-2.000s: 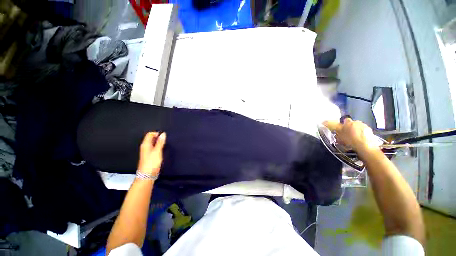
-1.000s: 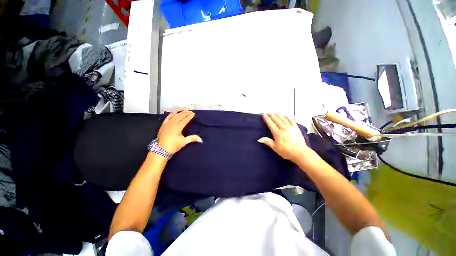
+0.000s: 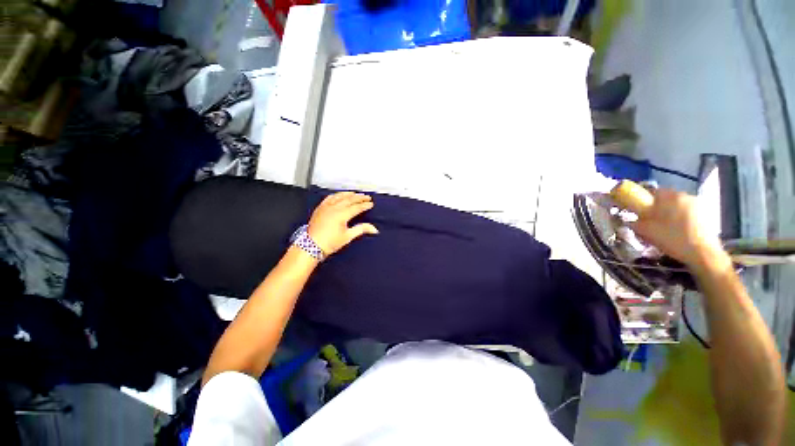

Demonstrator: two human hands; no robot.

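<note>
The dark navy garment (image 3: pixel 436 279) lies over the long padded pressing board (image 3: pixel 228 233), whose rounded black left end is bare. My left hand (image 3: pixel 343 222) rests flat on the garment near its left edge, fingers spread, holding nothing. My right hand (image 3: pixel 667 218) is closed around the pale handle of the steam iron (image 3: pixel 614 244), at the right end of the board. The iron's edge is tilted up beside the foil-like iron rest (image 3: pixel 649 315). My palm hides part of the handle.
The white-covered table (image 3: pixel 436 122) lies beyond the board, with a white beam (image 3: pixel 296 113) along its left side. A dark navy heap (image 3: pixel 122 218) and grey patterned cloth (image 3: pixel 231 109) lie at left. A blue bin (image 3: pixel 401 24) stands beyond. Hoses run right from the iron.
My right hand has left the garment and taken hold of the iron, which was on its rest. My left hand stays on the garment. The view has shifted slightly.
</note>
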